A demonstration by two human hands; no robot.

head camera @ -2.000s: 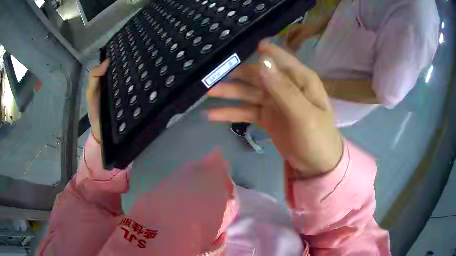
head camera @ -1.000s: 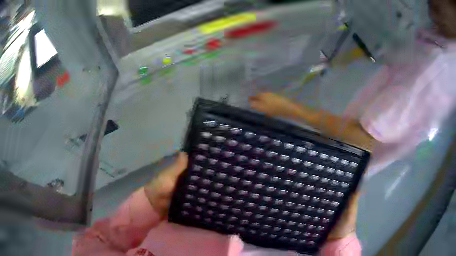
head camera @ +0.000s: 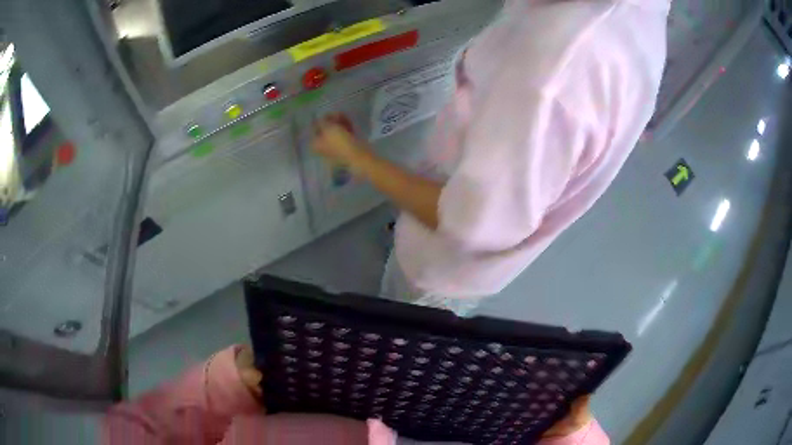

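A black component tray (head camera: pixel 434 322) is held low in front of me, close to my body. Rows of round pockets hold small silver pieces, and its lower edge runs to the bottom of the picture. My left hand (head camera: pixel 249 374) grips the tray's left side, with most of the fingers hidden by the tray. My right hand (head camera: pixel 569 419) grips the lower right side and is partly hidden behind it.
A person in a pale pink jacket (head camera: pixel 538 148) stands just beyond the tray, one arm reaching toward a pale cabinet front (head camera: pixel 226 209) with coloured buttons (head camera: pixel 271 91). A machine frame (head camera: pixel 130 252) stands at left. A green arrow floor marker (head camera: pixel 680 176) is at right.
The tray went from raised and tilted at upper left to low in front, now held at both sides. My right hand moved onto its right side. The other person came further into view.
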